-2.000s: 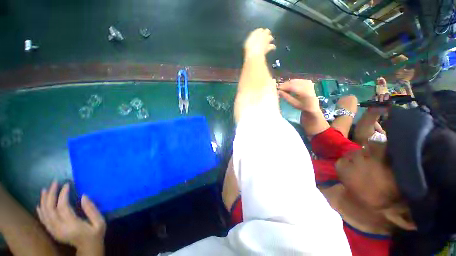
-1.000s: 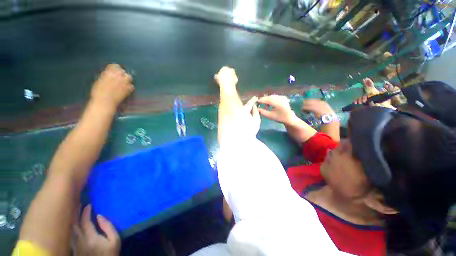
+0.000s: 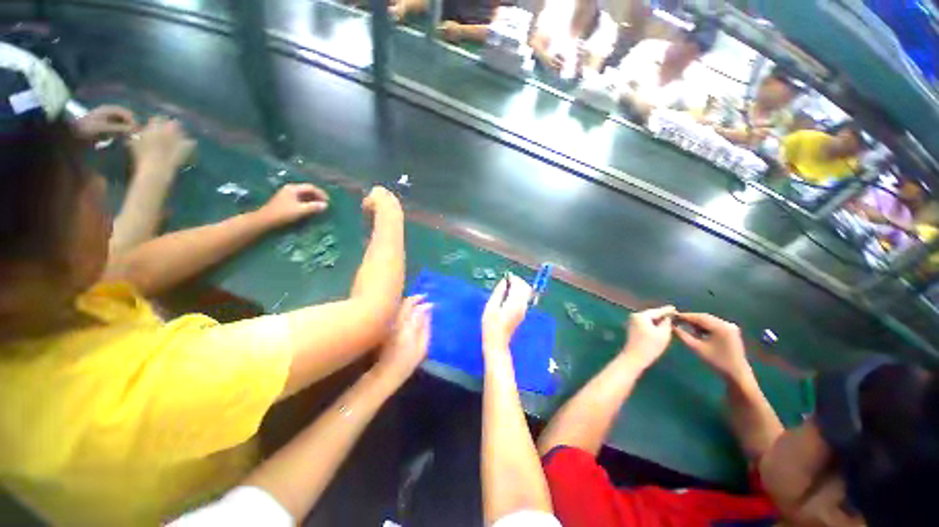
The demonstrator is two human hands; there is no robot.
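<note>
The bright blue mat (image 3: 453, 327) lies on the green bench. My left hand (image 3: 407, 338) is at the mat's left edge, fingers apart, with nothing seen in it. My right hand (image 3: 507, 309) is over the mat's right half, its fingertips closed on a small dark-edged part (image 3: 507, 278) that is mostly hidden. The blue-handled snips (image 3: 542, 278) lie just beyond my right hand. Small clear pieces (image 3: 485, 274) lie beyond the mat. A small white scrap (image 3: 553, 365) is at the mat's right edge.
A worker in yellow (image 3: 154, 396) is at left, one arm reaching past my left hand to the dark line. A worker in red (image 3: 628, 504) at right holds a small part. Clear pieces (image 3: 309, 249) lie at left. More people sit across the line.
The view has swung left, showing the yellow-sleeved worker. My right hand has come back from over the dark line to the mat, with a small part. My left hand stays at the mat's left edge.
</note>
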